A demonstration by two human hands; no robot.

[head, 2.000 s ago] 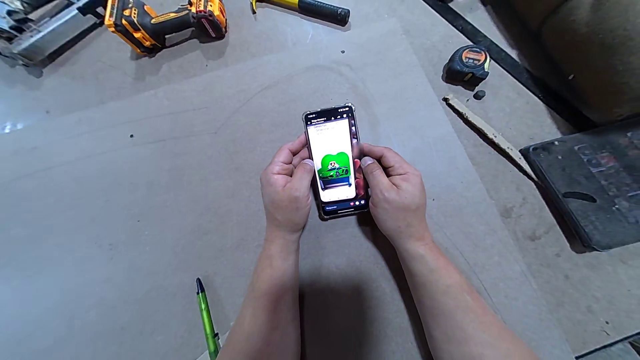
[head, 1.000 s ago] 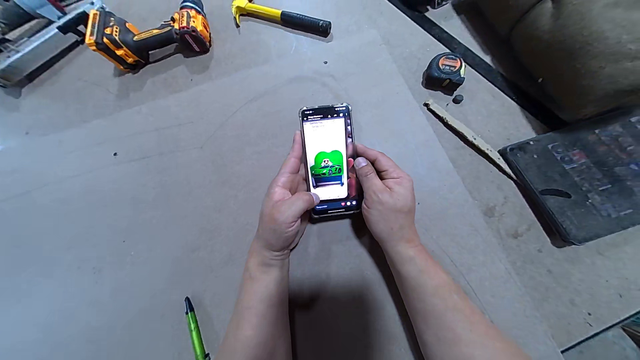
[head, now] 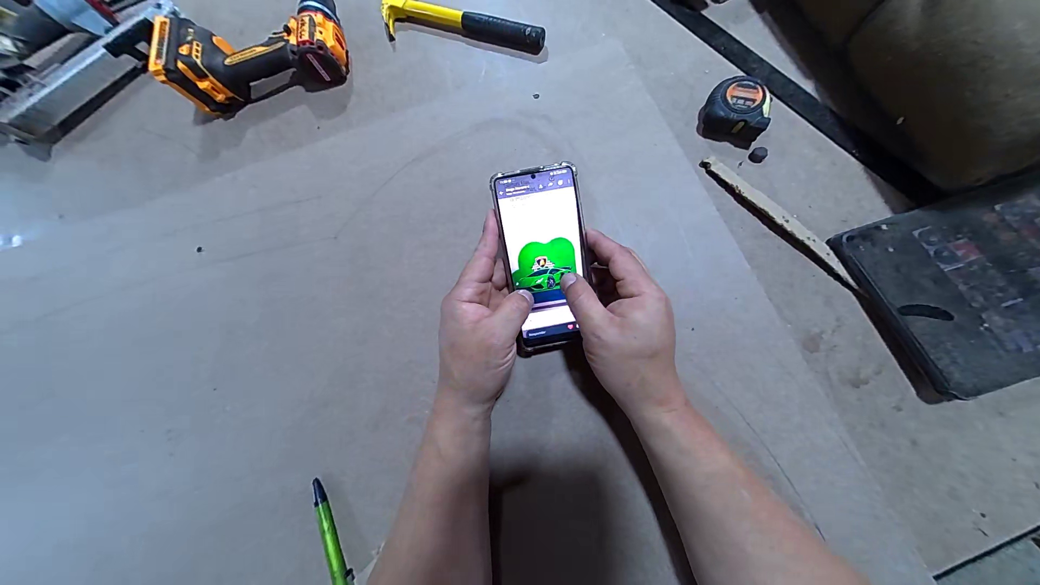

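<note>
A smartphone (head: pixel 544 219) in a clear case is held upright between both hands, its lit screen showing a green car picture. My left hand (head: pixel 483 325) grips its left edge, with the thumb over the lower part of the screen. My right hand (head: pixel 626 317) holds the right edge, its thumb on the screen by the car. Beneath them lies a large flat grey-brown sheet (head: pixel 244 341). A green pen (head: pixel 329 532) with a dark tip rests on the sheet, below and left of my left hand.
At the upper left are an orange-and-black cordless power tool (head: pixel 260 65) and a metal-framed tool (head: pixel 73 89). A yellow claw hammer (head: pixel 487 28) lies at the top. To the right are a tape measure (head: pixel 735 110), a thin wooden strip (head: pixel 780 219) and a worn black case (head: pixel 967 301).
My right thumb has moved from the phone's side onto the screen. My left thumb has also come over the lower screen. The phone stays in both hands.
</note>
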